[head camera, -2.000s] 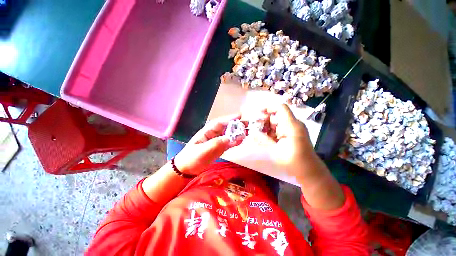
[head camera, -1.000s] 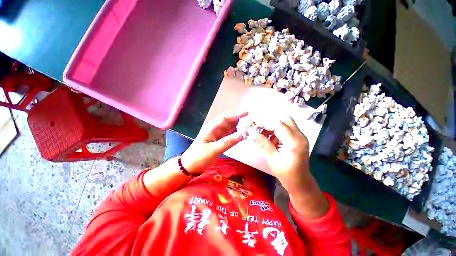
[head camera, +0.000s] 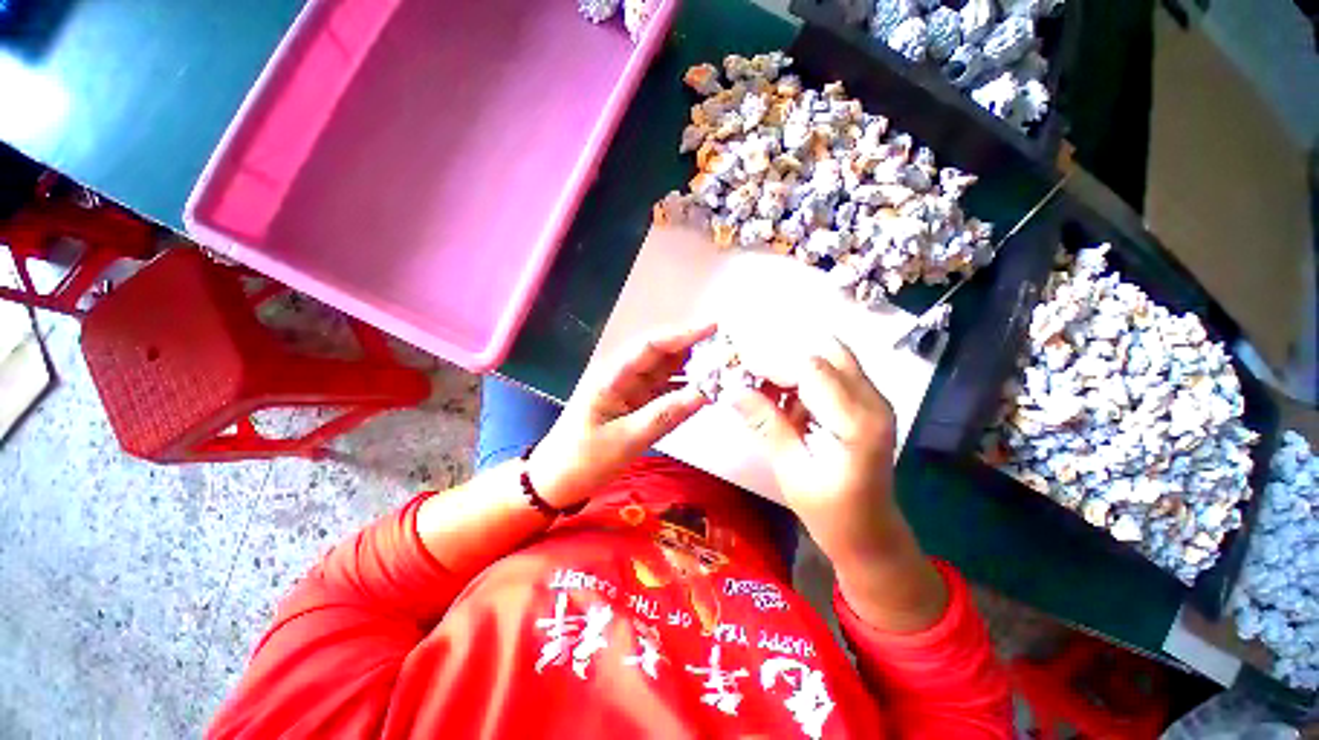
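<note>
My left hand holds a small grey-white moulded piece between thumb and fingers, above the pale work board. My right hand is at the right side of the same piece, with its thumb and fingertips closed near it. A small reddish-brown bit shows at the right fingertips; glare hides what it is. A loose heap of whitish and orange-tinted moulded parts lies behind the board.
A pink plastic tray holds a few pieces at its far corner. A black tray of small parts is at the right; another black tray is beyond the heap. A thin stick lies by the heap. Red stools stand at left.
Since two seconds ago, the grey-white piece in my left hand has moved right and up and my hands have come together around it. The view has shifted slightly.
</note>
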